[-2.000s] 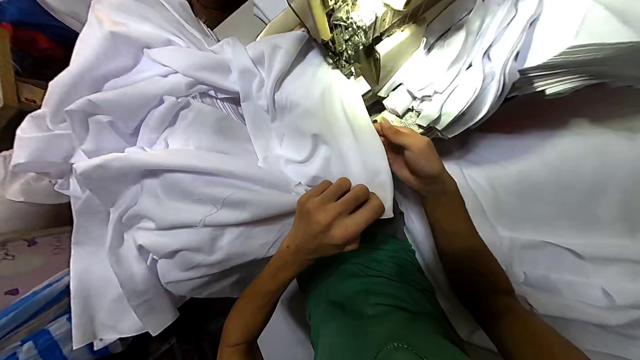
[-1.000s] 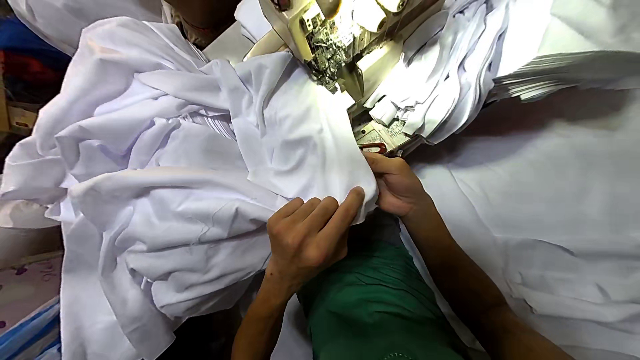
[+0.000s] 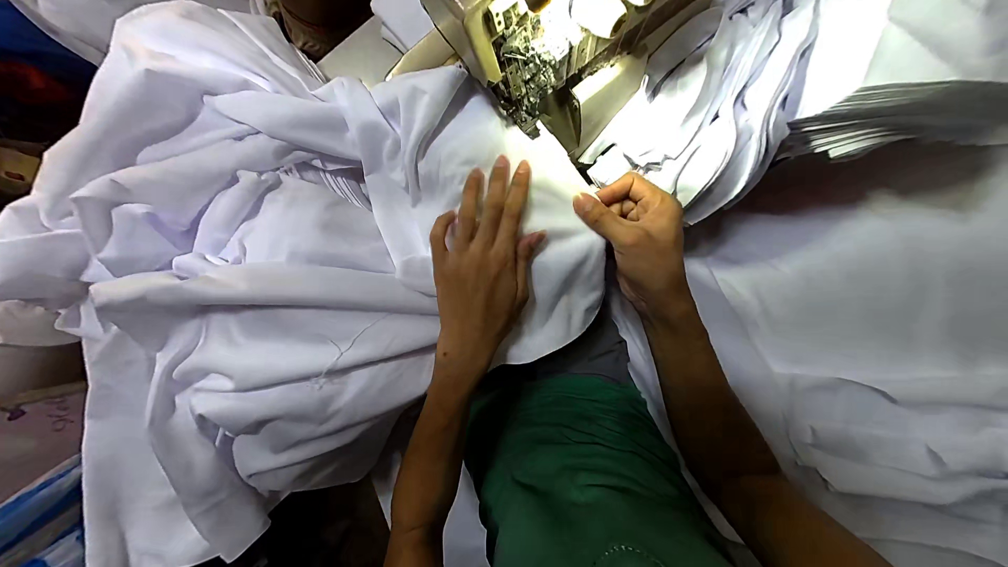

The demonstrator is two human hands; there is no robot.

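White fabric (image 3: 543, 307) runs from the needle area of a sewing machine (image 3: 535, 63) down toward my lap, its lower end rounded. My left hand (image 3: 484, 268) lies flat on this fabric, fingers slightly spread and pointing up toward the machine. With thumb and index finger, my right hand (image 3: 634, 232) pinches the fabric's right edge just below the machine. A large heap of gathered white cloth (image 3: 236, 315) joins it on the left. The fabric covers the machine's bed near the needle.
Several layered white cut pieces (image 3: 724, 118) lie right of the machine, beside a thick stack of white fabric (image 3: 898, 110). More white cloth (image 3: 882, 315) spreads across the right side. A blue and white striped item (image 3: 43, 512) is at lower left.
My left hand has opened from a curled grip at the fabric's lower edge and moved up onto its surface. The right hand still pinches the right edge.
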